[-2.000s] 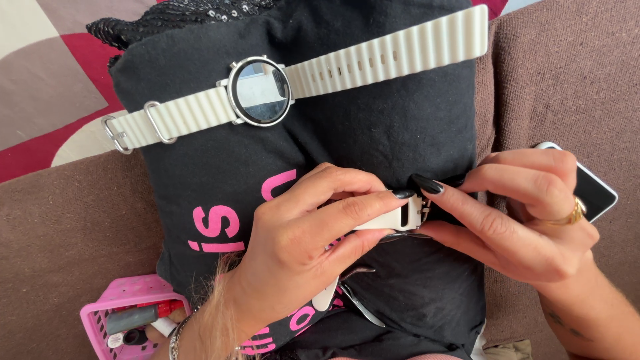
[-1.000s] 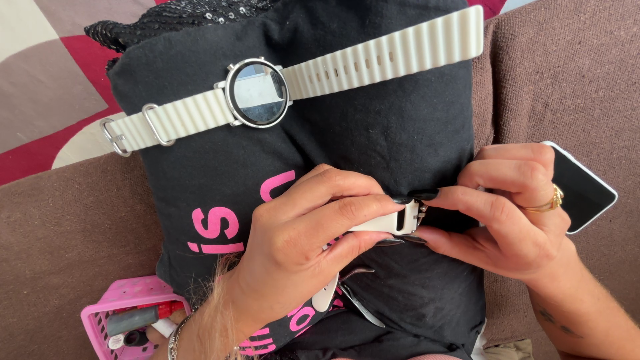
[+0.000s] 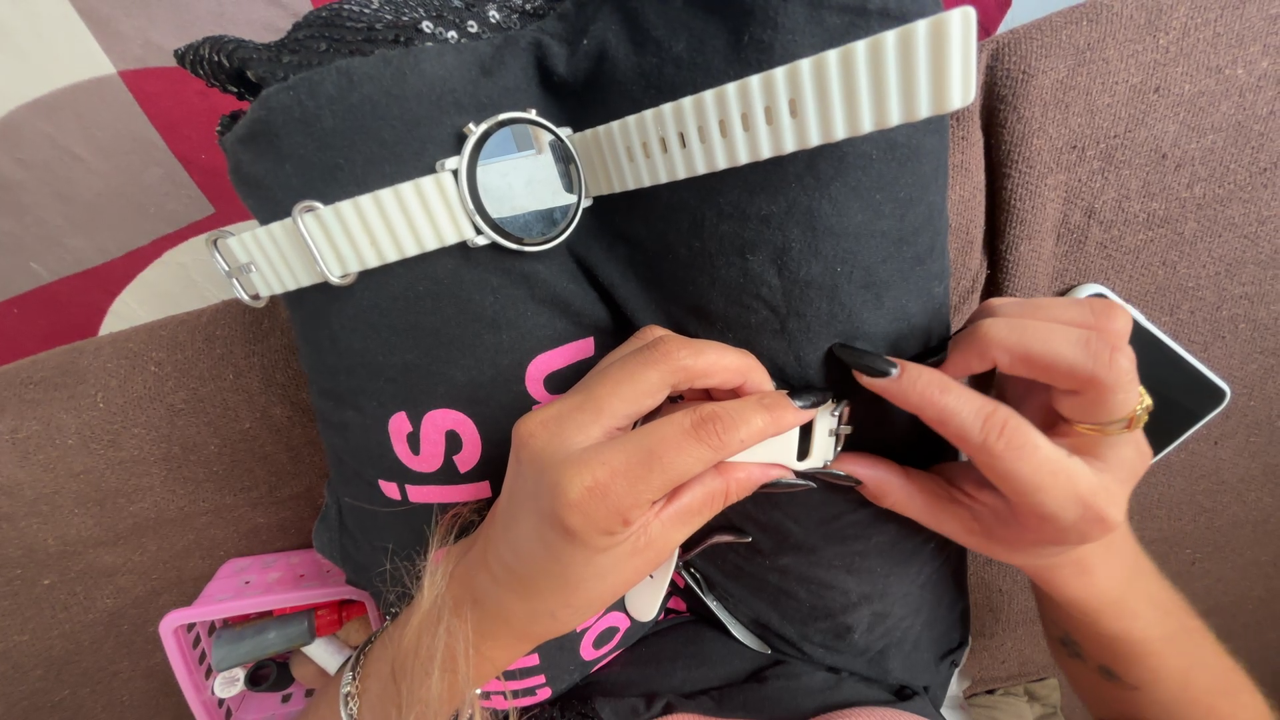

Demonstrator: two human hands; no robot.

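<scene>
My left hand [image 3: 620, 480] pinches a white watch strap [image 3: 775, 448] just behind its metal buckle [image 3: 840, 428], over a black cushion [image 3: 760, 270]. At the buckle end, my right hand [image 3: 1020, 440] has thumb and forefinger spread; the thumb tip is by the buckle's lower edge and the forefinger is raised off it. Whether the thumb touches is unclear. Below my left hand lie a rounded white strap end [image 3: 652, 592] and a metal tool with slim curved arms [image 3: 725, 610], partly hidden. A round smartwatch [image 3: 525, 182] with a ridged off-white strap [image 3: 850, 92] lies flat across the cushion's upper part.
A pink plastic basket [image 3: 270, 580] with small bottles sits at lower left on the brown sofa [image 3: 110, 500]. Behind my right hand lies a phone with a white edge [image 3: 1185, 385]. Black sequined fabric [image 3: 330, 45] is at the cushion's top.
My right forefinger has lifted away from the buckle, opening the pinch seen one second ago. My left hand keeps its hold on the strap. The smartwatch has not moved.
</scene>
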